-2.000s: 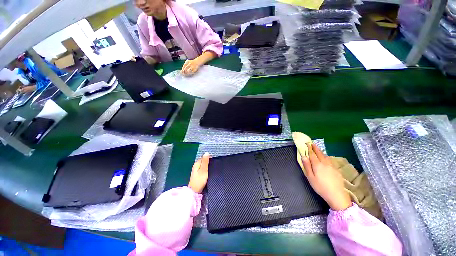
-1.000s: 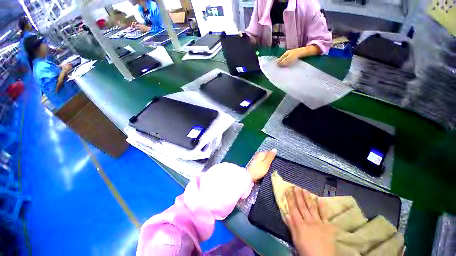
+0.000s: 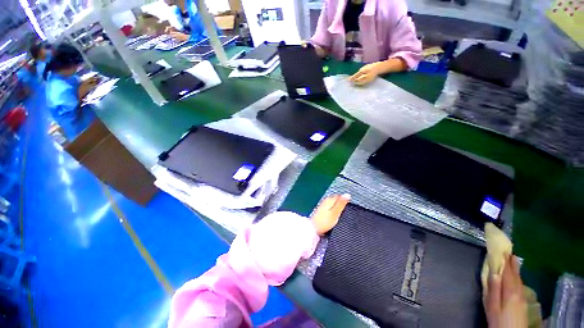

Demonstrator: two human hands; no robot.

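A black slab unit [image 3: 371,262] lies with its fine-textured back up on a bubble-wrap sheet [image 3: 306,266] at the bench's front edge. A narrow dark support strip [image 3: 413,266] crosses the middle of its back. My left hand [image 3: 330,213] rests on the unit's upper left corner, fingertips at the edge. My right hand [image 3: 506,298] is at the unit's right edge, partly cut off by the picture's bottom, and presses a tan-yellow cloth [image 3: 496,246] there.
Black units with blue-and-white labels lie on pale sheets at left [image 3: 218,155], centre [image 3: 301,120] and right [image 3: 442,173]. A person in a pink smock [image 3: 384,32] is opposite, hand on a whitish sheet [image 3: 384,106]. Wrapped stacks [image 3: 480,99] stand at far right. A brown carton [image 3: 112,163] is lower left.
My right hand and the cloth have moved from the unit's left part to its right edge, uncovering the textured back and strip. My left hand stays at the upper left corner.
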